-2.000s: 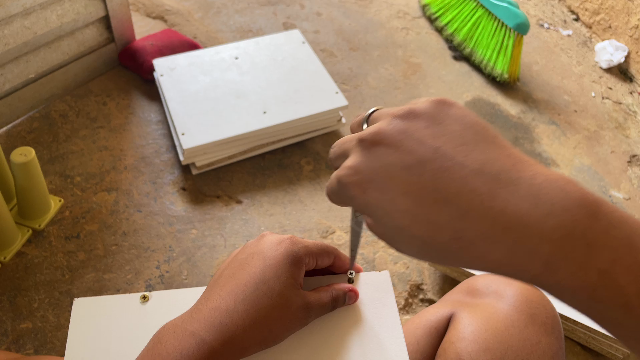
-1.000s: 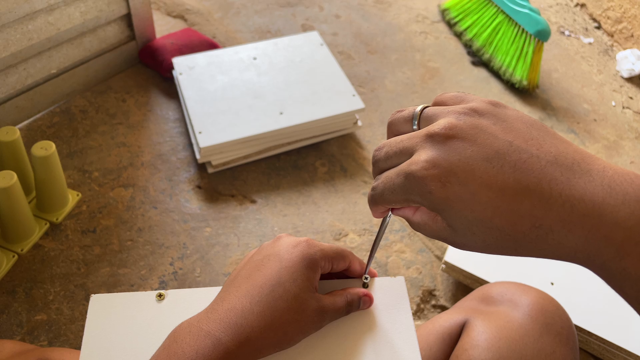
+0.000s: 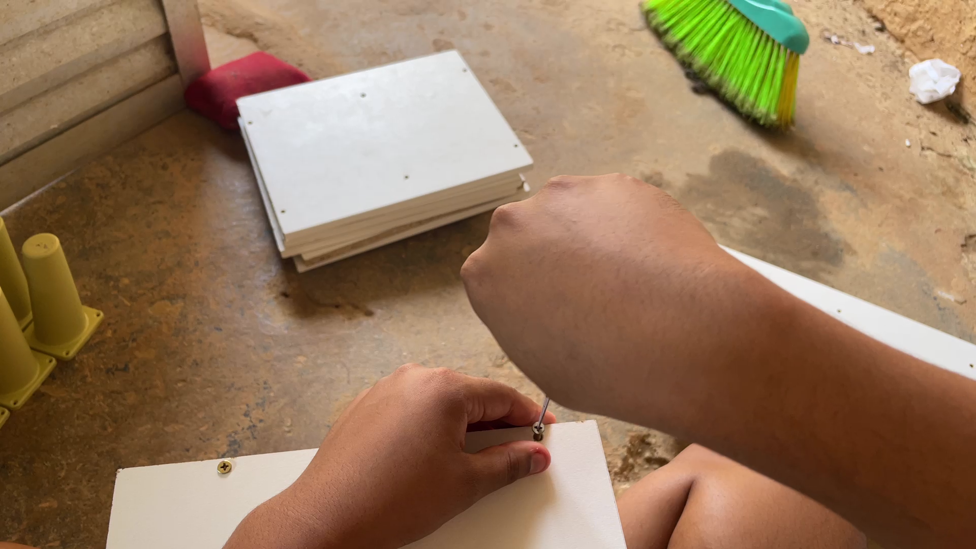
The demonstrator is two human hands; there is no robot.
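A white panel (image 3: 573, 488) lies low in the view, with one cross-head screw (image 3: 224, 467) set near its far edge at the left. My left hand (image 3: 412, 450) rests on this panel, its thumb and index finger on either side of a second screw (image 3: 538, 431) near the right corner. Above it my right hand (image 3: 595, 282) is closed in a fist around a screwdriver, whose thin metal shaft (image 3: 543, 410) reaches down to that screw's head. The handle is hidden inside the fist.
Beyond my hands a stack of white panels (image 3: 381, 145) sits on the floor, beside a red cloth item (image 3: 244, 84). Yellow tapered furniture legs (image 3: 55, 290) stand at left. A green-bristled broom head (image 3: 732, 53) and crumpled white paper (image 3: 933, 81) lie far right. Another white panel (image 3: 854, 313) is behind my right forearm.
My right hand has turned over at the wrist, so its ring no longer shows and the shaft stands more upright. My left hand stays at the same screw.
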